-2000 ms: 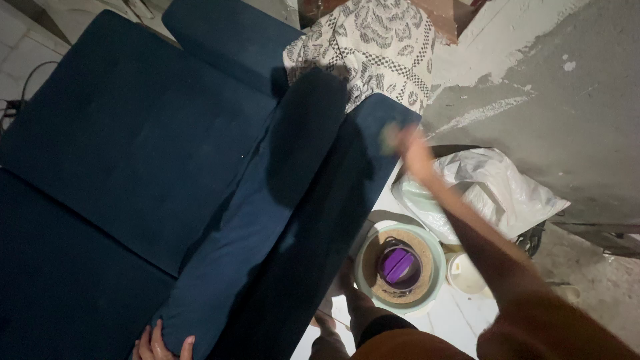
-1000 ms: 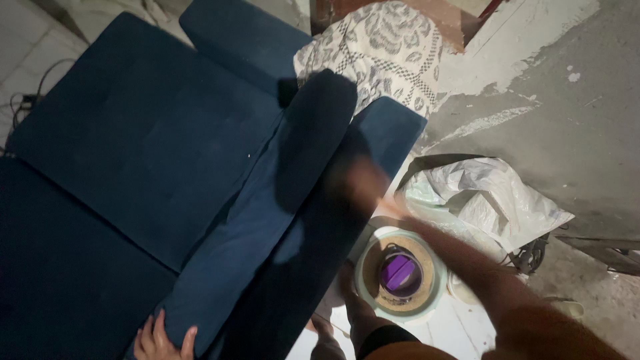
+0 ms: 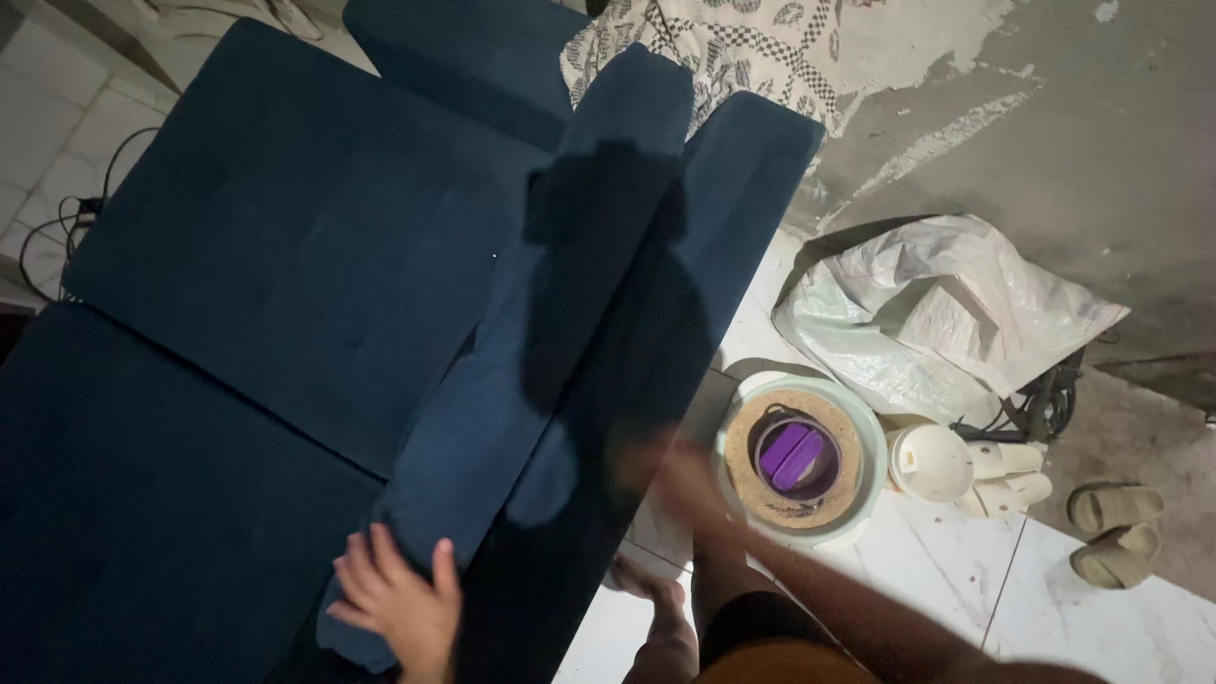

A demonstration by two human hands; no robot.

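A dark blue upholstered sofa (image 3: 285,209) fills the left and middle of the head view. My left hand (image 3: 401,594) rests with fingers spread on the lower end of its long back cushion (image 3: 456,465). Motion blurs my right hand (image 3: 655,465), which is over the outer edge of the sofa's back frame (image 3: 760,171); whether it holds anything cannot be seen. My shadow falls across the cushion and the frame.
Right of the sofa stands a pale green tub (image 3: 869,475) with a purple object (image 3: 790,456) inside. Near it are a white plastic sack (image 3: 1007,313), a white bucket (image 3: 931,464) and slippers (image 3: 1111,556). A patterned cloth (image 3: 760,47) lies at the sofa's far end. Cables (image 3: 71,223) lie left.
My right hand has moved down along the back frame from its far end toward me. My left hand stays on the lower end of the cushion.
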